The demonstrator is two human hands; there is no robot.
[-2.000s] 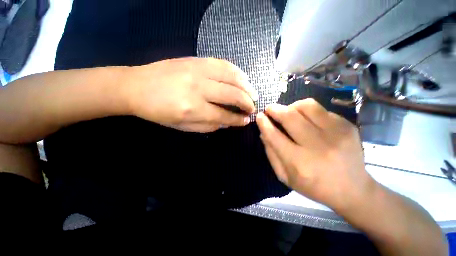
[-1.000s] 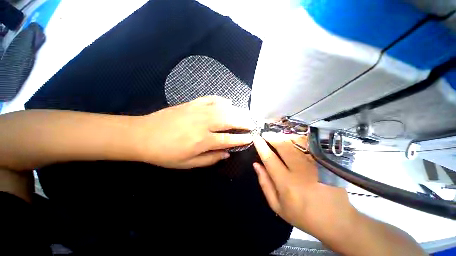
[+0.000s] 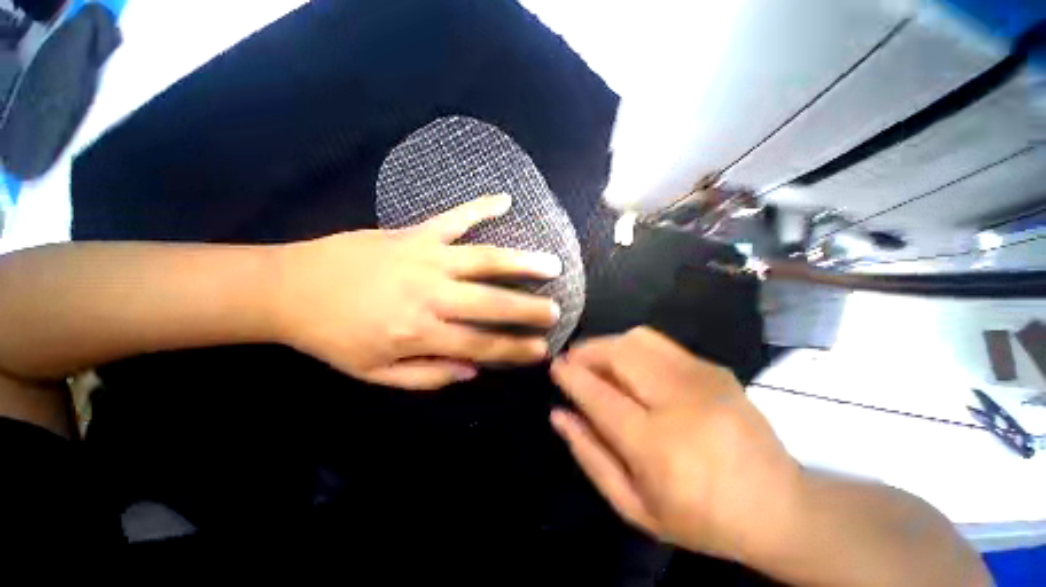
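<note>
The grey checked oval elbow patch (image 3: 459, 161) lies flat on the large black knit panel (image 3: 252, 149). My left hand (image 3: 424, 298) rests over the patch's lower part with fingers spread, pressing it on the panel. My right hand (image 3: 677, 436) is at the patch's lower tip, fingertips on the black knit; whether it pinches the edge cannot be told. The presser foot and needle area (image 3: 717, 206) of the sewing machine (image 3: 791, 80) is blurred, right of the patch. Part of the panel runs beneath it.
Spare dark grey patches (image 3: 57, 92) lie at the upper left. Snips (image 3: 1001, 422) lie at the far right of the white table (image 3: 895, 441), with a dark thread running to them. A small grey patch piece (image 3: 157, 522) shows at the lower left.
Since one second ago, the patch edge and both hands have come away from the needle area. My left fingers have spread over the patch. The machine now appears higher in view.
</note>
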